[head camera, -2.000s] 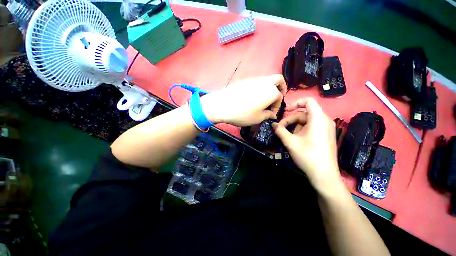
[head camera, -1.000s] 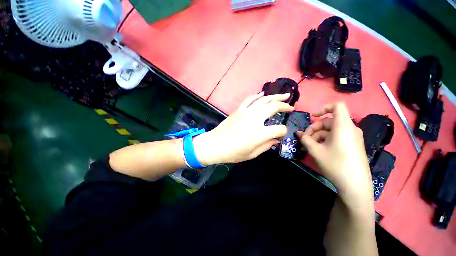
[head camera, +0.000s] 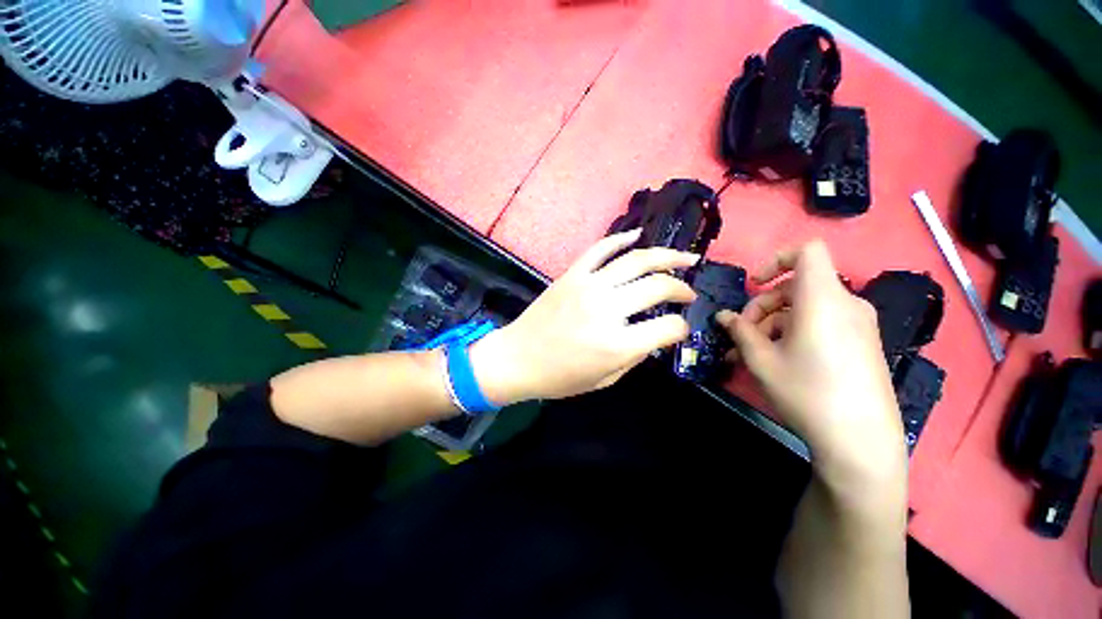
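Note:
A black camcorder body (head camera: 672, 215) lies at the bench's near edge, partly under my left hand. Its flat black button cover (head camera: 718, 294), with light dots and a small pale label, lies beside it between my hands. My left hand (head camera: 610, 317) rests over the body with fingers spread to the cover's left side, holding the unit. My right hand (head camera: 812, 342) is at the cover's right edge, thumb and fingers bent close together; whether it pinches something small cannot be told. A blue strap (head camera: 467, 368) is round my left wrist.
More opened black units lie on the red mat (head camera: 508, 97): one behind (head camera: 783, 103), one partly behind my right hand (head camera: 904, 312), others farther right. A pale strip (head camera: 955, 272) lies among them. A white fan (head camera: 268, 151) is clamped at the left edge. A blister tray (head camera: 417, 302) is below.
The view has shifted right and down the bench. My hands went from pinching close together over the unit to lying either side of its cover, which is now exposed. Little changed in the last second.

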